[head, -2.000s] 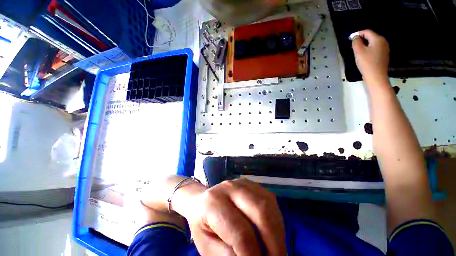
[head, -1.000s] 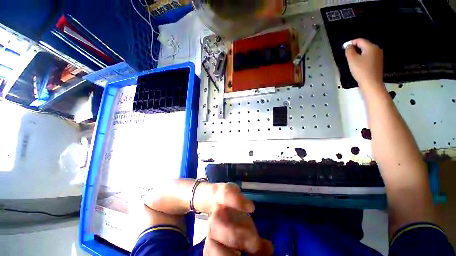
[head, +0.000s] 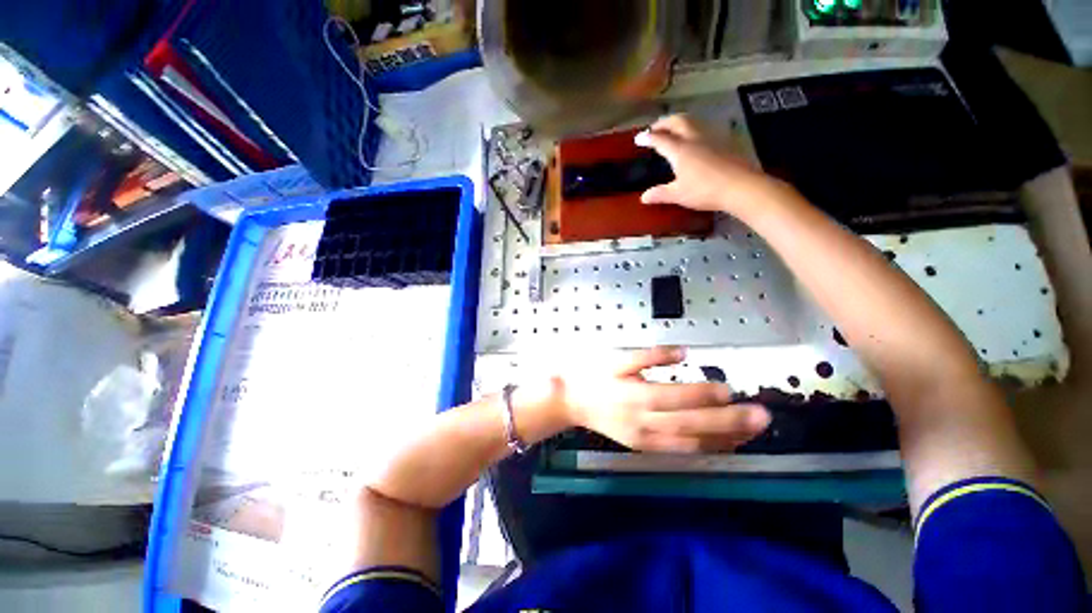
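Note:
The orange-red fixture (head: 611,218) lies on the perforated metal plate (head: 742,302), with a row of black housings (head: 599,177) across it. My right hand (head: 701,170), with a white tip on one finger, is at the right end of that row, thumb and fingers apart around the housings; whether it grips one cannot be told. A single black housing (head: 667,297) lies on the plate in front of the fixture. My left hand (head: 665,405) is bare, empty and spread above the bench's front edge.
The blue tray (head: 465,299) at left holds printed paper and a block of stacked black housings (head: 386,236). A black flat mat (head: 868,144) lies at right. A blurred round hood (head: 577,54) hangs above the fixture. Metal pieces lie beside the fixture. A green-lit control box (head: 868,26) stands behind.
My right hand has moved left from the black mat to the housings in the fixture. My left hand has moved up and forward, and its fingers have spread. The view has shifted.

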